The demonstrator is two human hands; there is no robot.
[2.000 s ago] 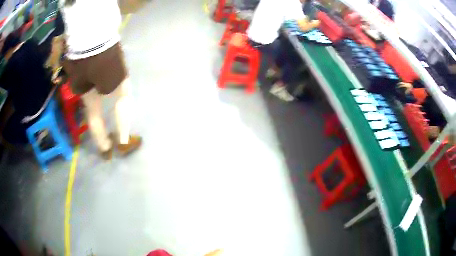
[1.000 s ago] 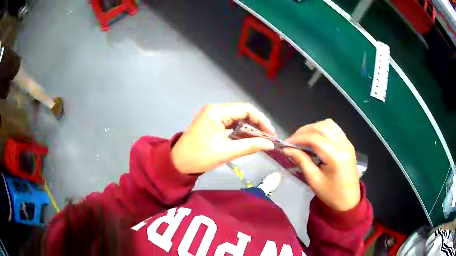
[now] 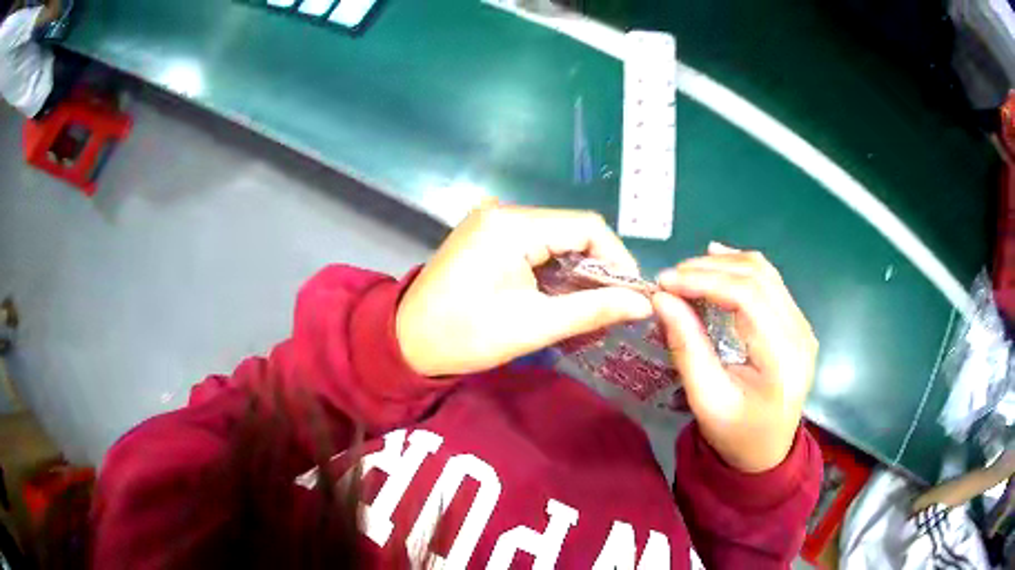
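A thin panel of small parts (image 3: 630, 370) hangs below my hands, showing pink-red blocks with dark gaps. Its upper edge is pinched between the fingertips of both hands. My left hand (image 3: 518, 292) holds it from the left and my right hand (image 3: 737, 340) from the right, with the fingertips nearly touching. Something shiny and clear, perhaps a bag, shows inside my right hand. The panel's upper part is partly hidden by my fingers.
A green bench (image 3: 467, 123) runs across the back and right. On it lie a perforated white strip (image 3: 648, 134), a thin blue tool (image 3: 581, 145) and a clear bag (image 3: 979, 356). A coworker's arm (image 3: 966, 488) is lower right. Red stools (image 3: 76, 139) stand near the bench.
The view has swung toward the bench, so the white strip and bench now lie just beyond my hands. More of the panel's pink-red face shows below my fingers. Both hands keep their pinch.
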